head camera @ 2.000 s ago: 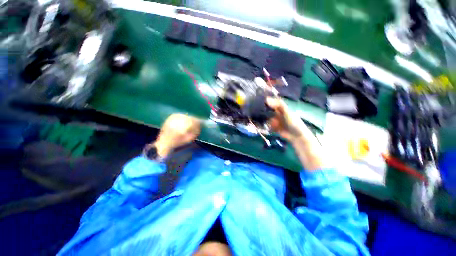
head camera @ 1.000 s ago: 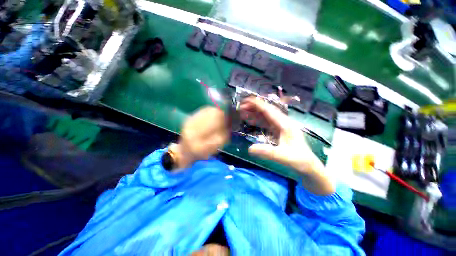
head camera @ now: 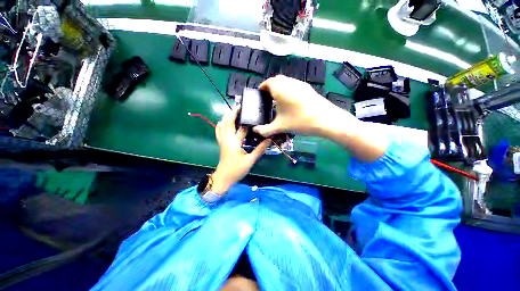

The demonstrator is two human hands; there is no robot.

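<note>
A black rectangular housing part [head camera: 256, 107] is held up over the bench. My right hand [head camera: 293, 108] grips it from the right with thumb and fingers. My left hand [head camera: 232, 146] is at its lower left, against it and the wired device unit [head camera: 279, 143], which lies mostly hidden beneath both hands. Red and black lead wires come out from the unit to the left, and a short wire end shows at its lower right.
Rows of flat black covers [head camera: 232, 57] lie behind. A parts bin [head camera: 85, 85] and dark part [head camera: 129, 78] are at left. Loose black housings [head camera: 383, 94], glossy long parts [head camera: 454, 125], a red brush handle [head camera: 453, 169] and a yellow-green can [head camera: 482, 71] are at right. Units stand on the conveyor.
Both hands have come together around the black housing part, now clearly seen. The right forearm now covers most of the white paper. A unit on a white carrier has appeared on the conveyor at top centre.
</note>
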